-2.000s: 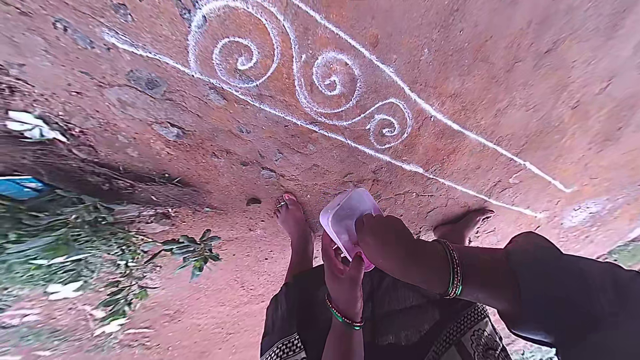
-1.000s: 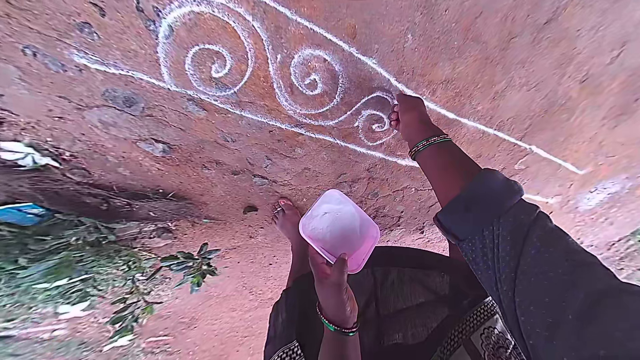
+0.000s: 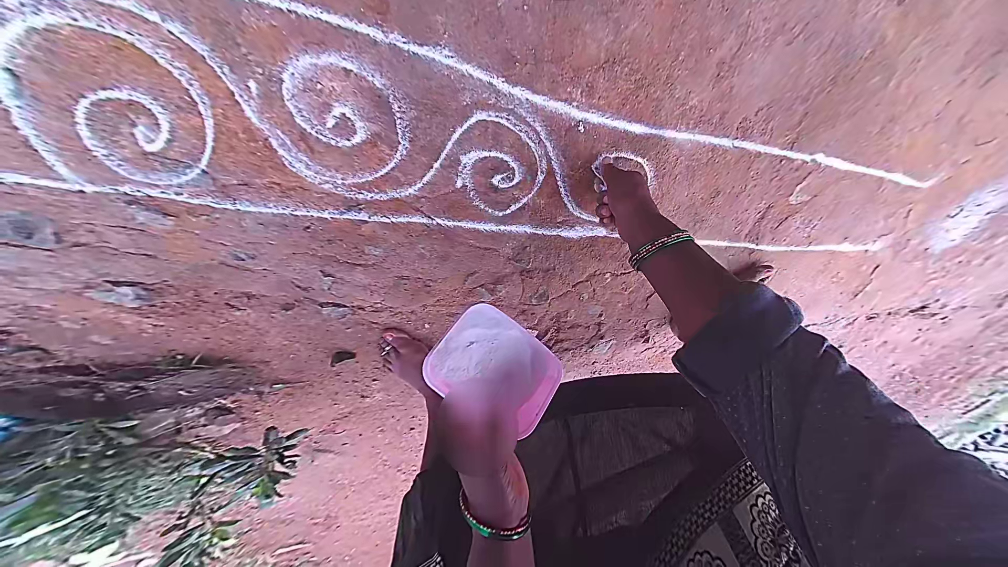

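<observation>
My left hand [image 3: 480, 433] holds a pink plastic container [image 3: 543, 398] from below, in front of my body. White powder [image 3: 480, 346] fills much of it. My right hand [image 3: 626, 197] is low over the reddish ground, its fingers pinched together beside a small white curl [image 3: 638, 160]; powder between the fingertips is hidden. The curl lies between two converging white lines, the upper line [image 3: 551, 104] and the lower line [image 3: 378, 216]. Left of my right hand, white spirals [image 3: 504, 169] joined by a wavy line grow larger toward the left.
My bare feet are on the ground, the left foot [image 3: 405, 354] beside the container and the other partly hidden behind my right forearm. Leafy green plants [image 3: 268, 465] lie at the lower left. A whitish patch [image 3: 969, 216] marks the ground at the far right.
Two seconds ago my right hand was at the container; it moved out to the drawing, then right along it. A further curving line and small curl now show beside the smallest earlier spiral.
</observation>
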